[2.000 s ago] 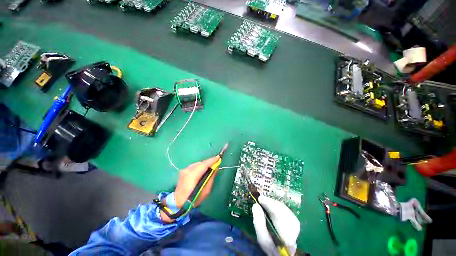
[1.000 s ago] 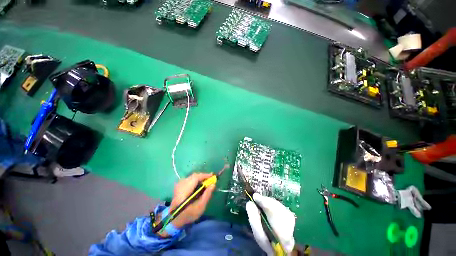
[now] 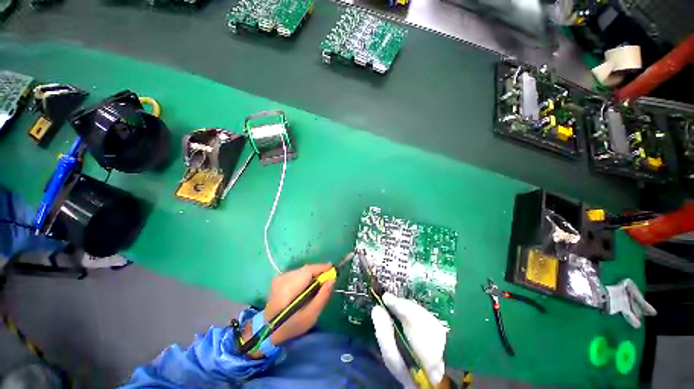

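A green circuit board with silvery joints lies on the green mat. My bare left hand holds a yellow-and-black soldering iron, its tip at the board's left edge. Solder wire runs from the reel to this hand, and a short end sticks out towards the board. My white-gloved right hand holds a second soldering iron, its tip over the board's left part, close to the left iron's tip. Whether the tips touch the joints is too small to tell.
Side cutters lie open right of the board. Beyond them stands a black iron holder beside a white glove. A left iron stand and black fume cups are at left. Boards and black trays sit behind.
The left iron's tip has moved right, to the board's edge near the right iron's tip. The right iron's tip has shifted left over the board since the earliest frame. The whole view has shifted slightly.
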